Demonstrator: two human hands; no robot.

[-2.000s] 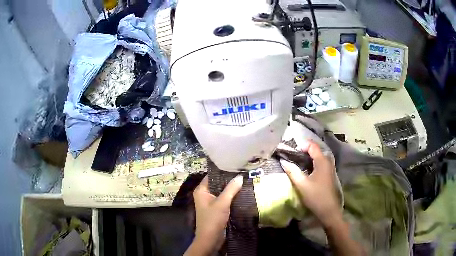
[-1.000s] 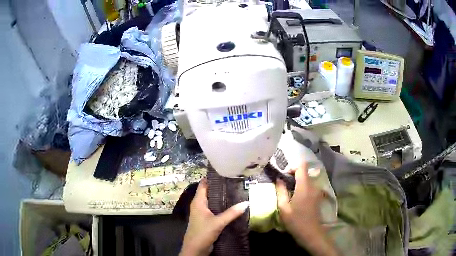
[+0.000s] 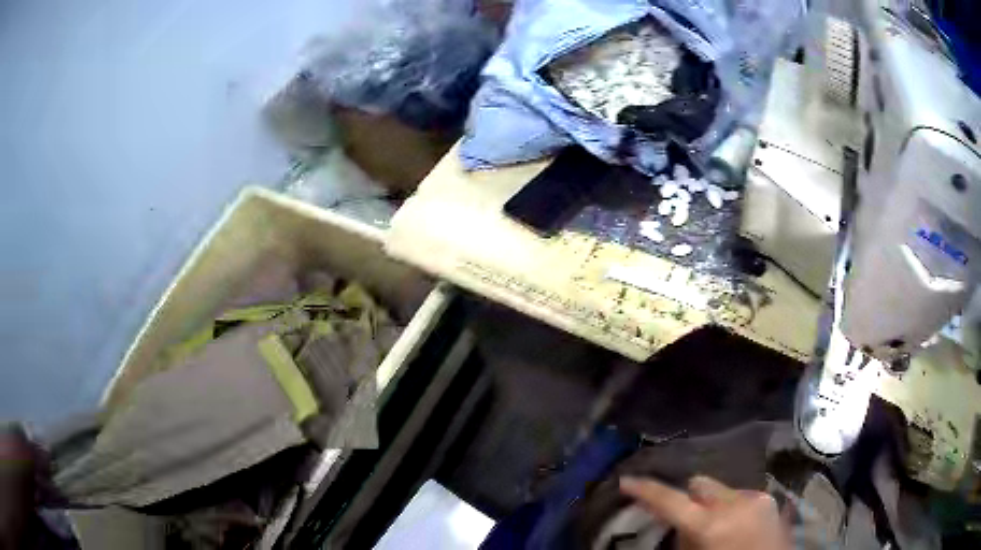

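Note:
Grey-brown garment parts (image 3: 204, 403) with yellow-green strips hang over and lie in the pale bin at lower left. A dark, blurred shape at the far left edge, beside the cloth's corner, may be my left hand (image 3: 19, 489); its grip is not clear. My right hand (image 3: 715, 516) is cut off by the bottom edge, fingers pointing left, over dark grey-brown cloth (image 3: 710, 457) below the machine. Whether it grips the cloth cannot be told. The white sewing machine head (image 3: 914, 252) stands at right, above its narrow white arm (image 3: 837, 403).
The pale bin (image 3: 161, 317) adjoins the cream table (image 3: 516, 285). On the table are a black phone (image 3: 559, 191), loose white pieces (image 3: 680, 204) and a light-blue bag (image 3: 516, 102) of white pieces. A white flat object (image 3: 436, 521) shows at the bottom.
The view has swung left and down towards the bin. Both hands have left the dark ribbed and yellow-green cloth at the needle area. Grey cloth now lies across the bin.

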